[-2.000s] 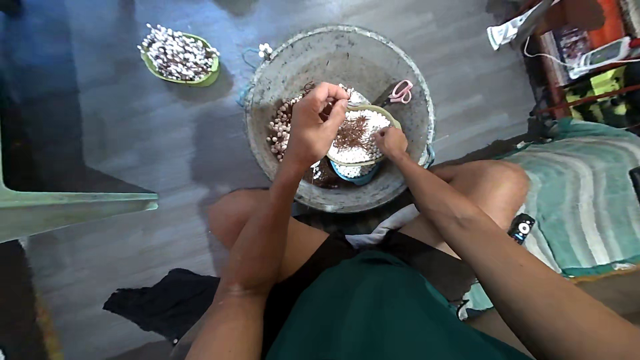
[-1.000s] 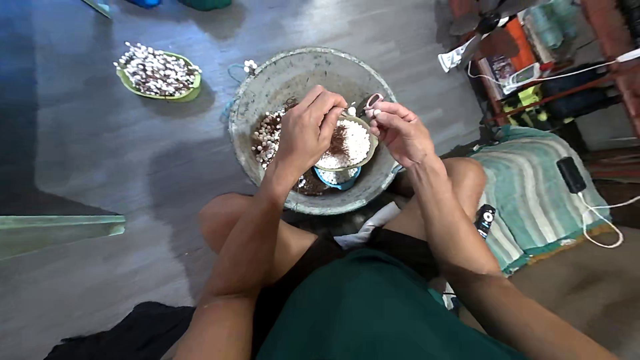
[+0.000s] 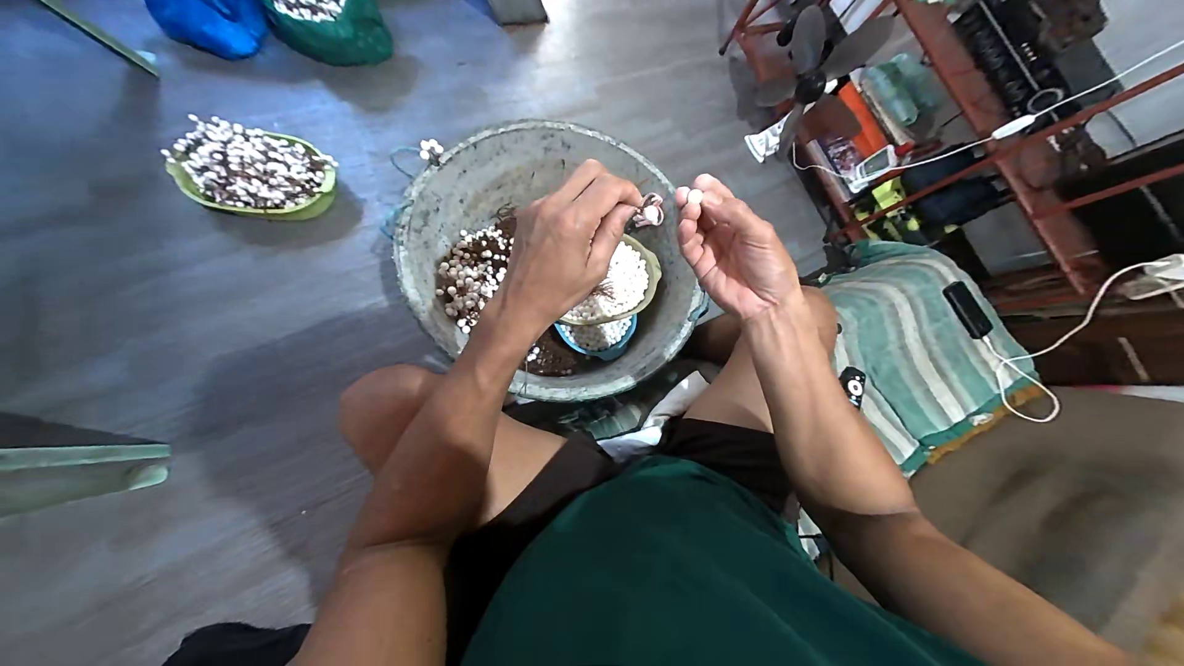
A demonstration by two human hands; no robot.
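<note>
My left hand [image 3: 569, 236] is over the large grey basin [image 3: 546, 139], thumb and fingertips pinched together; what lies between them is too small to tell. Just beyond its fingertips is a small pair of scissors [image 3: 650, 210], partly hidden. At the basin's right rim my right hand [image 3: 735, 240], palm up, holds a small white ball [image 3: 695, 196] between thumb and finger. Below the left hand a green bowl [image 3: 638, 277] of white pieces sits above a blue bowl [image 3: 606, 350]. White and brown balls with stems [image 3: 470, 282] lie at the basin's left.
A green dish [image 3: 319, 203] heaped with white-tipped stems stands on the floor at left. Blue [image 3: 213, 23] and green [image 3: 338, 32] bags are behind it. A striped cloth [image 3: 934, 342], a fan [image 3: 810, 86] and a red metal rack [image 3: 1017, 185] are at right.
My right hand has left the green bowl's rim, which it held two seconds ago, and turned palm up to the right. The view has shifted, bringing the bags into sight.
</note>
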